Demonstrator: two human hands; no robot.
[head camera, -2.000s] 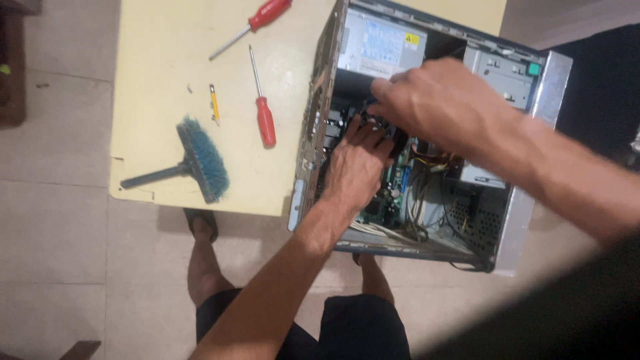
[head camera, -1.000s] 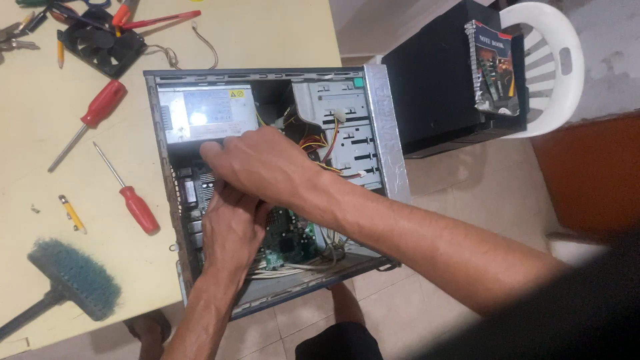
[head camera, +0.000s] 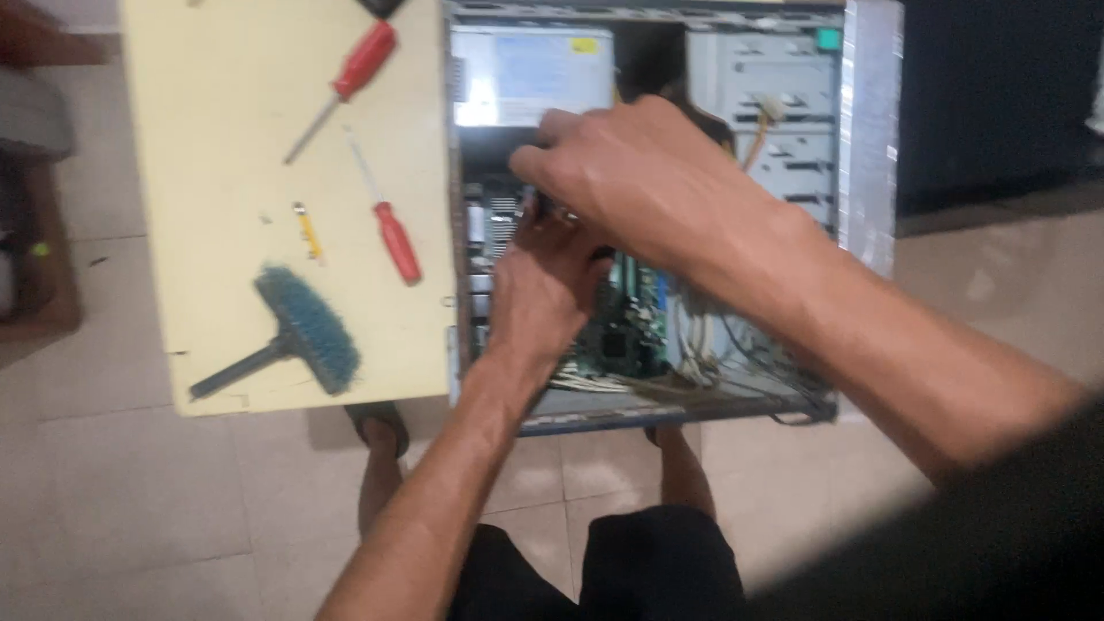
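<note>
An open desktop computer case (head camera: 869, 129) lies on its side, its inside facing up. Both hands reach into it, close together over the upper left of the green motherboard (head camera: 634, 332). My left hand (head camera: 552, 280) rests low among the parts, fingertips partly covered by the other hand. Above it, my right hand (head camera: 630, 172) is bent with its fingers pointing down, just below the metal power supply (head camera: 535, 78). Whatever lies under the fingers is hidden, so I cannot tell if either hand grips anything. Pale cables (head camera: 604, 379) run along the lower inside edge.
Left of the case, a yellow tabletop (head camera: 216, 172) holds two red-handled screwdrivers (head camera: 366, 60) (head camera: 397, 241), a small yellow cutter-like tool (head camera: 307, 233) and a blue-bristled brush (head camera: 310, 332). A dark object (head camera: 992, 103) stands at the right. Tiled floor shows below.
Both hands stay inside the case, close together, in all the frames. The view has swung a good deal between frames; nothing else has plainly changed.
</note>
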